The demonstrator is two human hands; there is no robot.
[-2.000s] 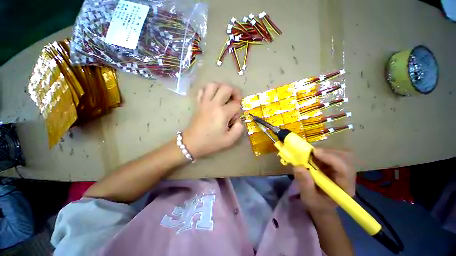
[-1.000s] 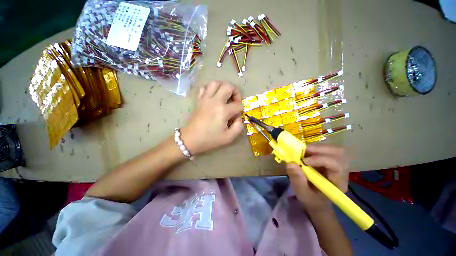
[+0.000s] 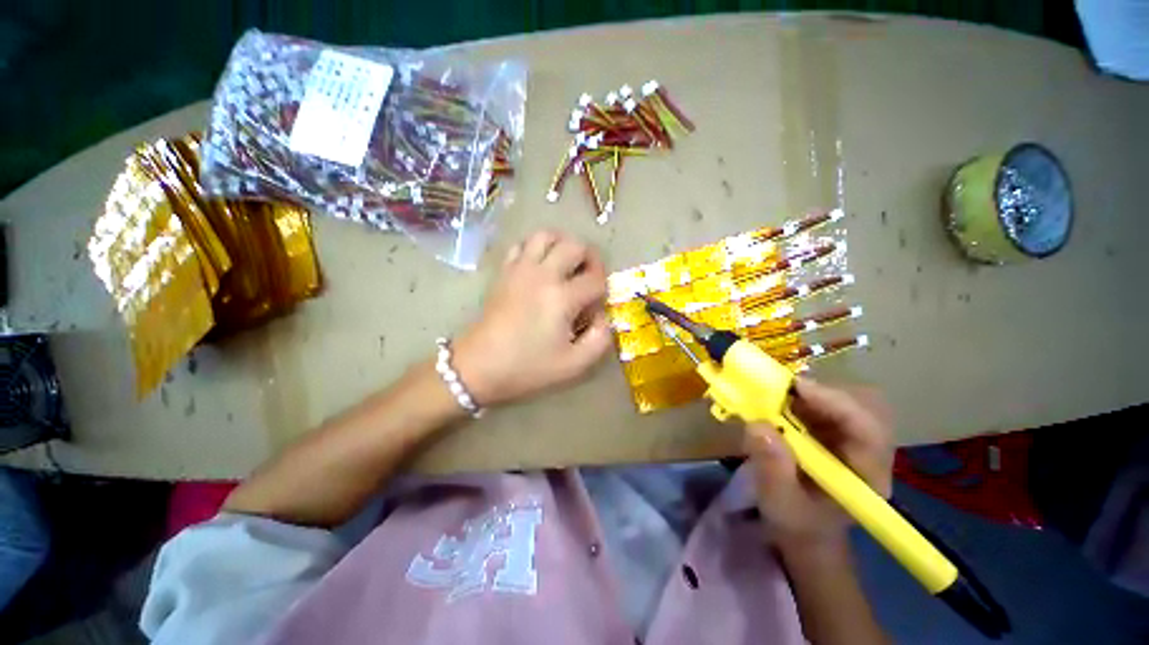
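The amber board panel (image 3: 687,309) lies flat in front of me. Several red and yellow leads with white plugs (image 3: 806,287) stick out from its right edge. My left hand (image 3: 544,315) is at the panel's left edge, fingers curled; what its fingertips hold is hidden. My right hand (image 3: 822,460) grips the yellow soldering iron (image 3: 825,473) like a pen. The iron's dark tip (image 3: 655,306) is over the panel's upper left part, with a thin solder feed beside it.
A loose lead pile (image 3: 617,136) lies above the panel. A clear bag of leads (image 3: 359,139) and a stack of amber panels (image 3: 208,252) are at the left. A round yellowish tin (image 3: 1011,202) stands right. A black fan-like box (image 3: 28,391) is far left.
The iron's tip has shifted slightly right, away from my left fingertips. My left hand stays at the panel's edge. The whole view has shifted a little, showing more of the bench's far edge.
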